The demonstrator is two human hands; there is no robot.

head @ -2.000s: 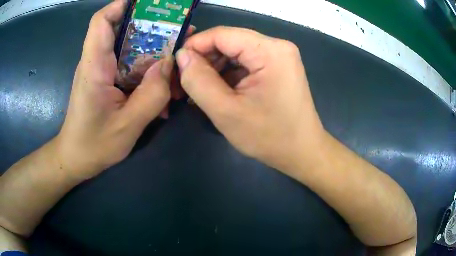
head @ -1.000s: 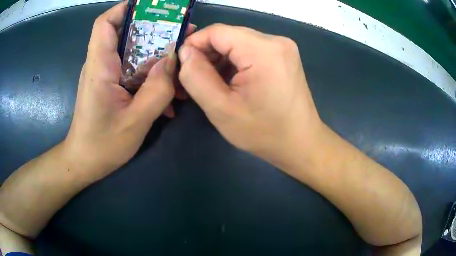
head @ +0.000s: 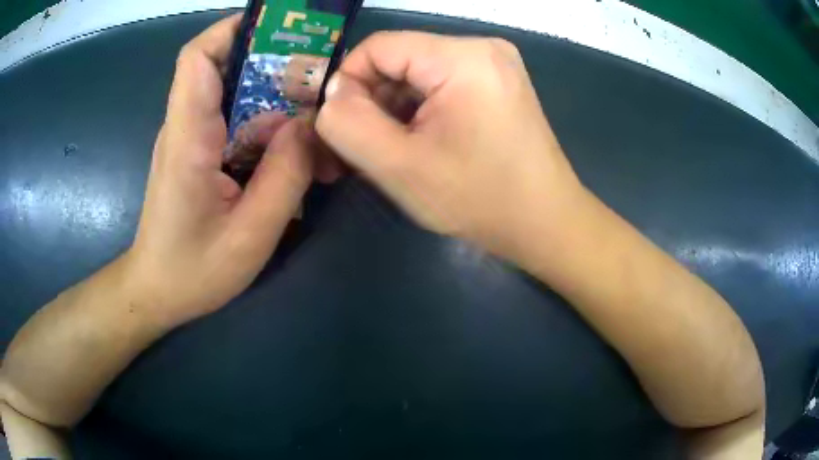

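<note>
My left hand (head: 211,193) holds the black handheld unit (head: 235,67) at the top, tilted slightly, its far end cut off by the picture's edge. Its circuit board shows a green part (head: 286,36) with pale markings. Nearer me a shiny silver-blue film (head: 263,85) covers the board. My left thumb lies over the unit's near right part. My right hand (head: 449,126) is at the unit's right edge, thumb and forefinger pinched together. Whether the fingertips hold a small item cannot be seen.
The dark glossy worktop (head: 404,341) lies below both hands. A chipped white rail (head: 647,54) curves along its far side, with a green surface (head: 736,36) beyond. A dark object (head: 797,436) is cut off at the lower right edge.
The unit and my left hand have shifted slightly right and down, showing more of the unit's dark far end. My right hand has moved slightly up. The film's glare has changed from white to bluish.
</note>
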